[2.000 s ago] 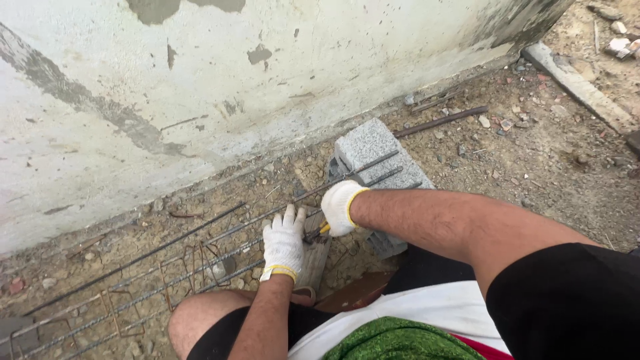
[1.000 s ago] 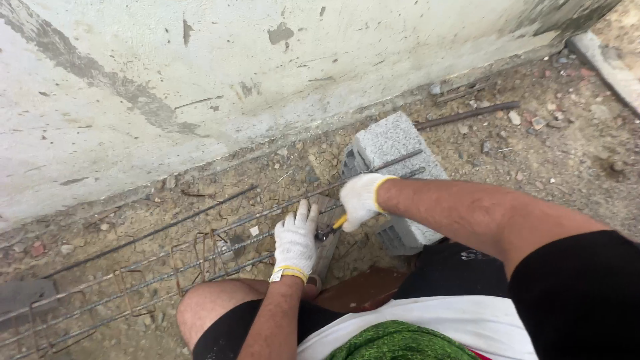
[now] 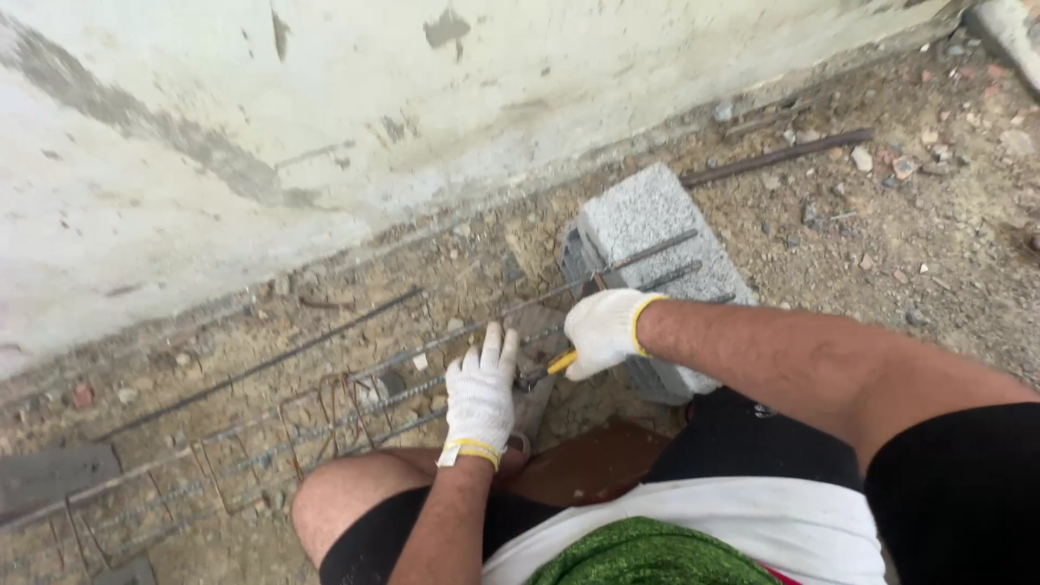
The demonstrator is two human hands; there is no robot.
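Note:
Several long steel reinforcing bars (image 3: 390, 401) run from lower left to a grey concrete block (image 3: 642, 213), where their ends lie across its top. Bent wire stirrups (image 3: 286, 422) hang around the bars left of my hands. My left hand (image 3: 481, 390), in a white knitted glove with a yellow cuff, rests on the bars with fingers extended. My right hand (image 3: 603, 331), gloved alike, grips pliers with yellow handles (image 3: 561, 362). Their dark metal head points left, close to my left fingers. What the jaws hold cannot be made out.
A stained, painted wall (image 3: 357, 106) rises behind the bars. One loose bar (image 3: 268, 363) lies along its foot, and a rusty rod (image 3: 780, 157) lies beyond the block. Grey slabs (image 3: 57, 479) are at the lower left. Stones and rubble litter the dirt ground.
My right hand has shifted slightly around the pliers, and more of their yellow handle shows than two seconds ago. My left hand has stayed on the bars.

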